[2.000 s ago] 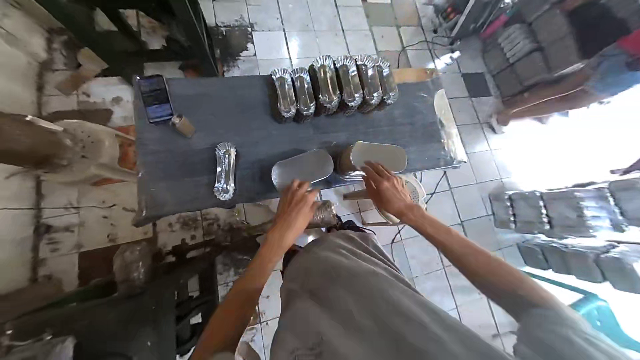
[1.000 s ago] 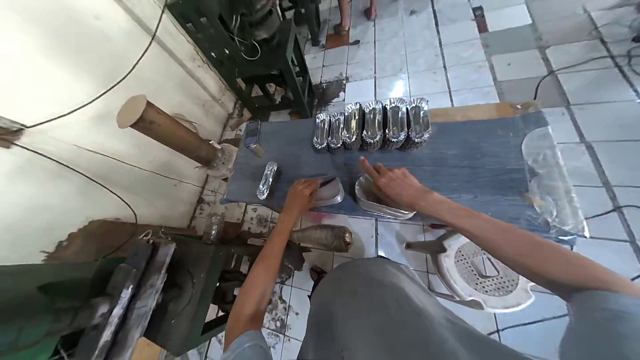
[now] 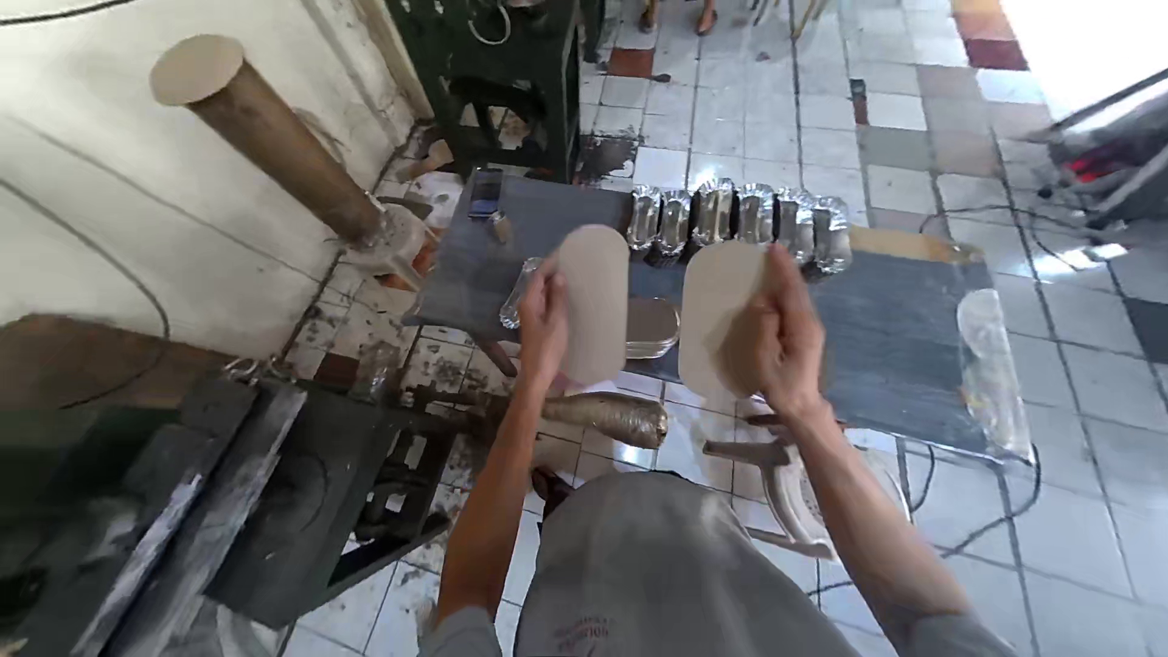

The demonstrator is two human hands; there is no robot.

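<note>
My left hand [image 3: 542, 315] holds a rounded-corner cardboard piece [image 3: 593, 301] upright by its left side. A second such piece [image 3: 716, 315], with a shadow on it, is gripped at its right edge by my right hand [image 3: 787, 328]. The two pieces stand apart above the table's near edge. Between them, on the dark table [image 3: 903, 338], lies a stack of rounded lids or boards [image 3: 651, 324]. A row of fluted foil trays [image 3: 756, 214] stands along the far edge. One more foil tray [image 3: 518, 294] lies just behind my left hand.
A phone [image 3: 485, 193] and a small cylindrical object [image 3: 500, 226] lie at the table's far left. A white plastic stool [image 3: 803, 497] is under the near right edge. Dark metal machinery [image 3: 301, 493] stands at left, with a wrapped, bulbous part [image 3: 607, 417] below the table's edge.
Both hands have risen from the tabletop, each now with a cardboard piece held upright. The view has swung and sits nearer the table.
</note>
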